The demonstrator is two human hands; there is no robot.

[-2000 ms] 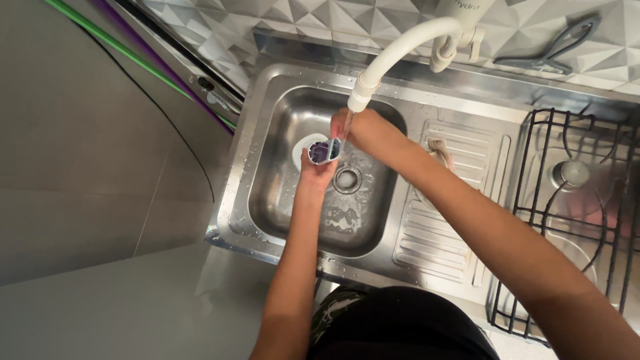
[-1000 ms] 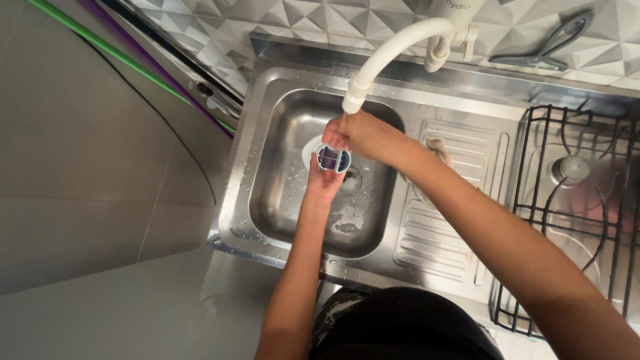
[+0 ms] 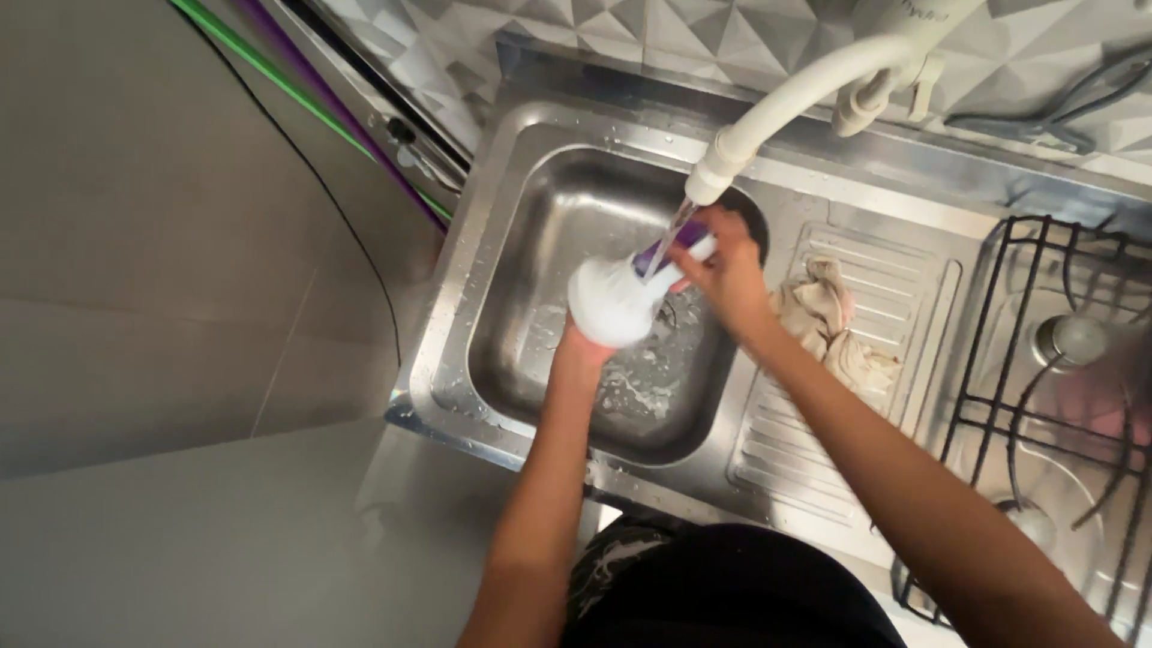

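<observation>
A white, rounded plastic object [image 3: 614, 301] with a narrower end is tilted over the sink basin [image 3: 540, 225]. My left hand [image 3: 589, 344] supports it from below, its fingers mostly hidden behind the white part. A purple part [image 3: 673, 247] lies at the narrower end, in the stream of water from the white faucet spout [image 3: 711, 175]. The fingers of my right hand [image 3: 724, 270], slightly blurred, are on the white and purple end. Whether the purple part is joined to the white one, I cannot tell.
Right of the basin, a crumpled beige cloth [image 3: 823, 315] lies on the ribbed drainboard [image 3: 792, 468]. Farther right is a stove with a black wire grate [image 3: 990, 333]. Green [image 3: 270, 76] and purple [image 3: 306, 76] poles stand at the left.
The white rounded object is now raised in my left hand; a round white thing was seen beside that hand earlier. The purple-filled opening no longer faces up.
</observation>
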